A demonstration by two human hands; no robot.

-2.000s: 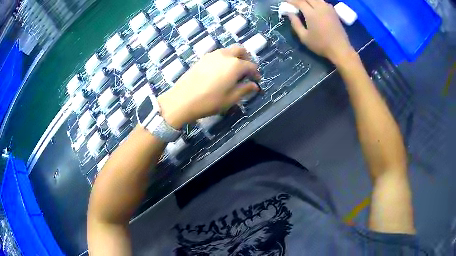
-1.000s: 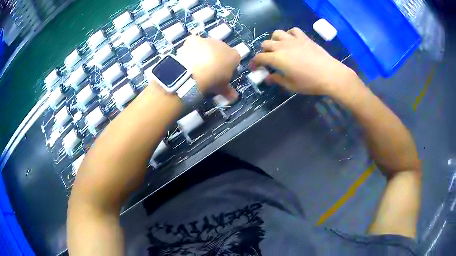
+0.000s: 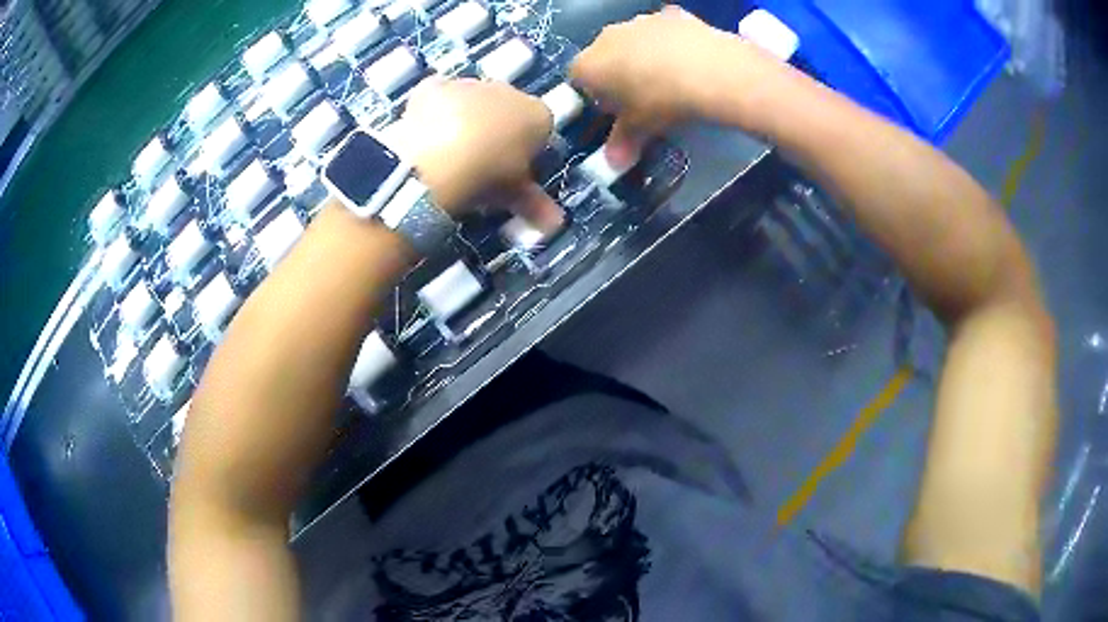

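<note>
A clear blister tray (image 3: 486,334) lies on the dark worktop, with rows of white wired components (image 3: 451,292) in its pockets. My left hand (image 3: 480,152), with a watch on the wrist, is over the tray's right part. Its thumb touches a white block (image 3: 530,231) in the front row; its other fingertips are hidden and blurred. My right hand (image 3: 650,73) is at the tray's right end. Its fingers are on another wired component (image 3: 604,173) in the front row, low at the tray surface. Its far fingertips are partly hidden.
A green conveyor belt (image 3: 109,140) with a pale side rail (image 3: 46,331) lies beyond the tray. A blue bin (image 3: 905,61) is at the upper right, with a plain white piece (image 3: 769,34) beside it. Another blue bin (image 3: 34,553) is at the left edge.
My right hand has moved from near the white piece to the tray's front right corner and brought a component there. My left thumb stays at the front row. The view has shifted.
</note>
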